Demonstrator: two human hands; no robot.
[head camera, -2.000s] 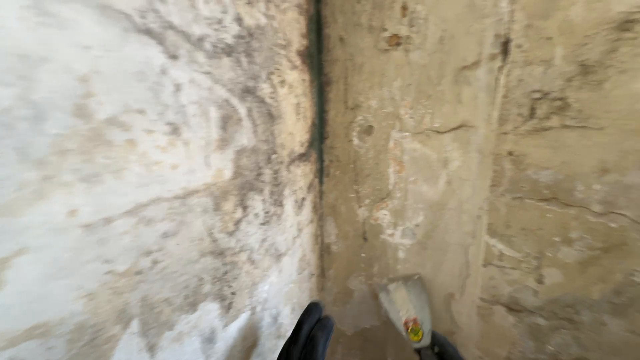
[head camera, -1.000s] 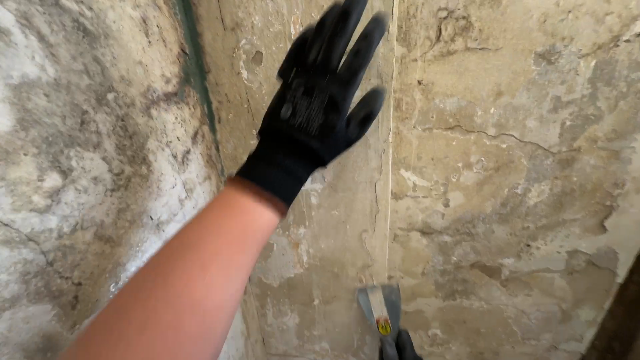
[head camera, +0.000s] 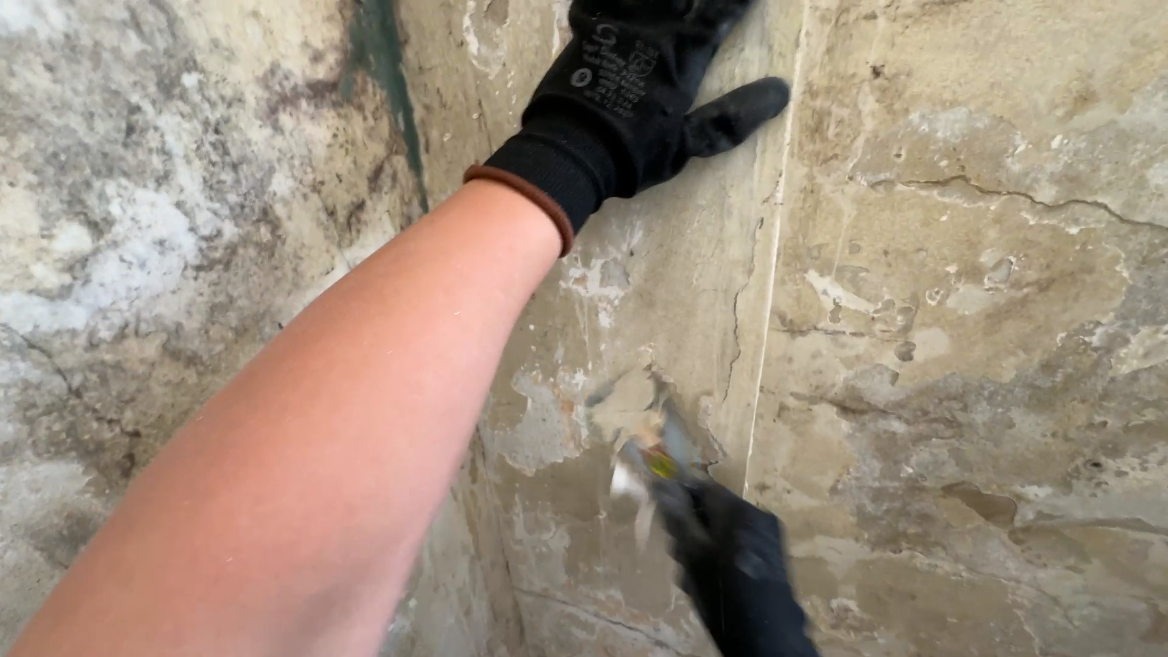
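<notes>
My left hand (head camera: 639, 91), in a black work glove with a brown-edged cuff, rests against the beige plastered wall (head camera: 958, 274) at the top, thumb spread and fingertips cut off by the frame. Below it my right hand (head camera: 730, 547), also black-gloved and blurred, grips a putty knife (head camera: 680, 438) by its handle. The blade lies against the wall, with a loose flake of paint or plaster (head camera: 630, 411) over part of it. A patch of grey-white bare surface (head camera: 538, 424) shows to the left of the blade.
A mottled, stained wall (head camera: 164, 182) meets the beige one in a corner at left, with a dark green strip (head camera: 388, 73) near the top. A straight vertical ridge (head camera: 766, 319) runs down the beige wall. Cracks (head camera: 1022, 193) cross its right part.
My left hand was high with its fingers in view a second ago; now it is partly out of frame. The putty knife has a flake over its blade now. The view has shifted since two seconds ago.
</notes>
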